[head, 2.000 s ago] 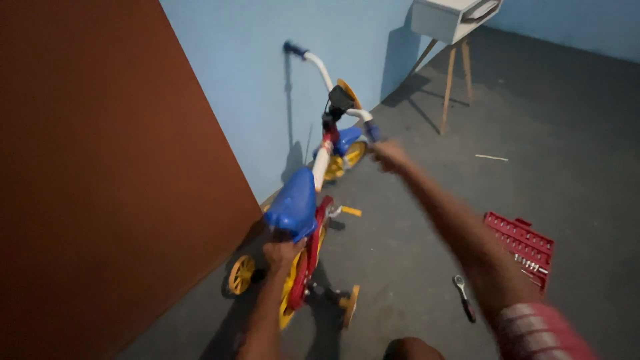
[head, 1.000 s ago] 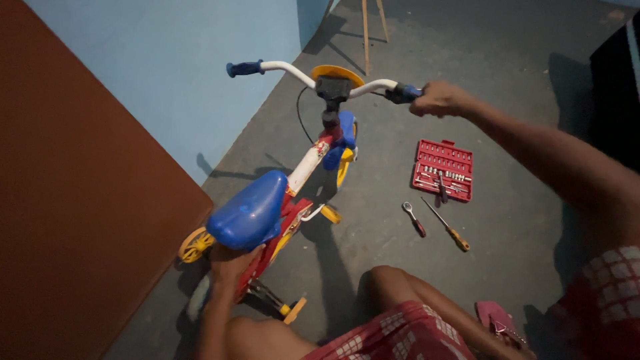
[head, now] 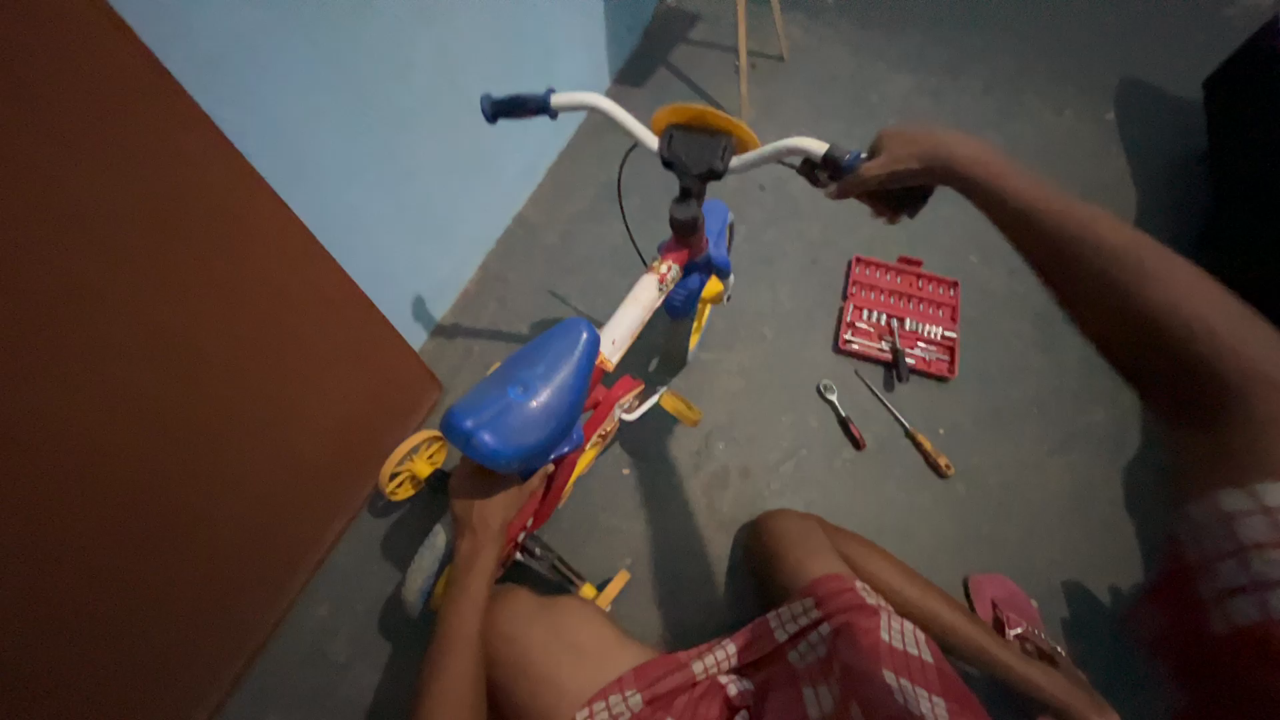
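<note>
A child's bicycle with a red and white frame (head: 640, 310) stands upright before me, its blue plastic saddle (head: 525, 400) toward me. My right hand (head: 895, 172) is closed around the right handlebar grip, beside the brake lever. Under the rear of the saddle, my left hand (head: 495, 500) holds the bicycle; its fingers are partly hidden. The left handlebar grip (head: 517, 106) is dark blue and free. A yellow plate (head: 705, 122) sits at the middle of the handlebar. A yellow training wheel (head: 413, 466) shows at the rear left, and a yellow pedal (head: 681, 408) on the crank.
On the grey floor at the right lie an open red socket set case (head: 900, 290), a ratchet wrench (head: 841, 413) and a screwdriver with a yellowish handle (head: 912, 430). A brown panel (head: 200, 400) and a blue wall (head: 400, 120) stand left. Wooden legs (head: 743, 60) show behind.
The bicycle's handlebar has come nearer to me, with my right hand still on its right grip. My left hand stays under the saddle. The view has tilted down and shifted.
</note>
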